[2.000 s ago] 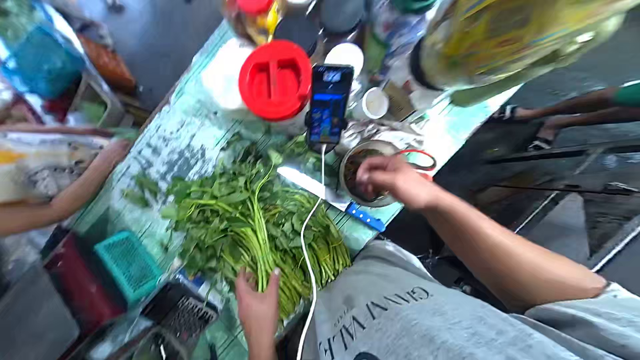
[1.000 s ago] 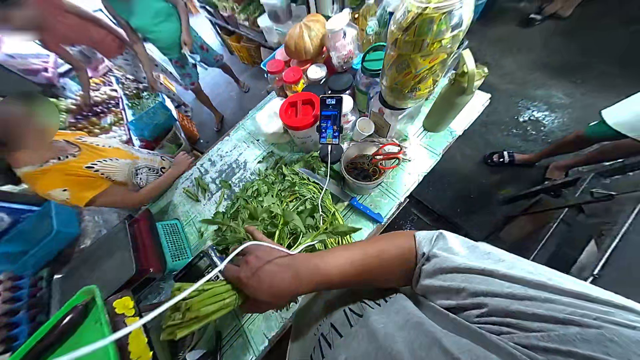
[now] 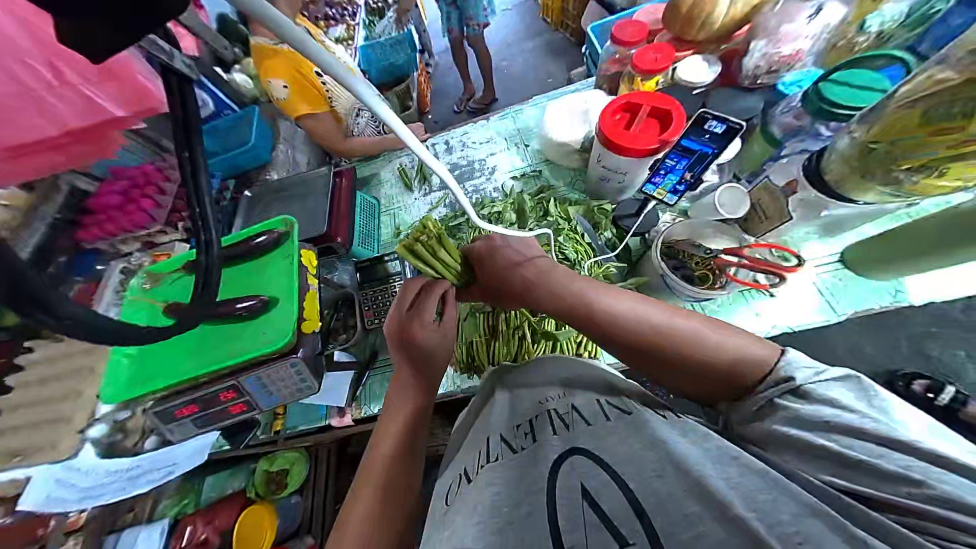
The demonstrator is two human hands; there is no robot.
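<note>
My right hand is closed around a bunch of green leafy-vegetable stems, whose cut ends point left. Just below those ends, my left hand has its thumb and fingers pinched together at the bunch; whether it holds something thin is unclear. More stems lie under and beside my right forearm, with leaves spread beyond. A knife blade shows among the leaves, its handle hidden. Right of the pile, a white tub holds rubber bands and red-handled scissors.
A phone on a white cable stands before a red-lidded container. To the left are a calculator and a scale with a green tray bearing eggplants. A person in yellow leans on the counter's far edge. The cable crosses above my right hand.
My left hand has come up to the bunch held in my right hand. The right hand was over the tub two seconds ago, then gripped the stems. The view has turned left.
</note>
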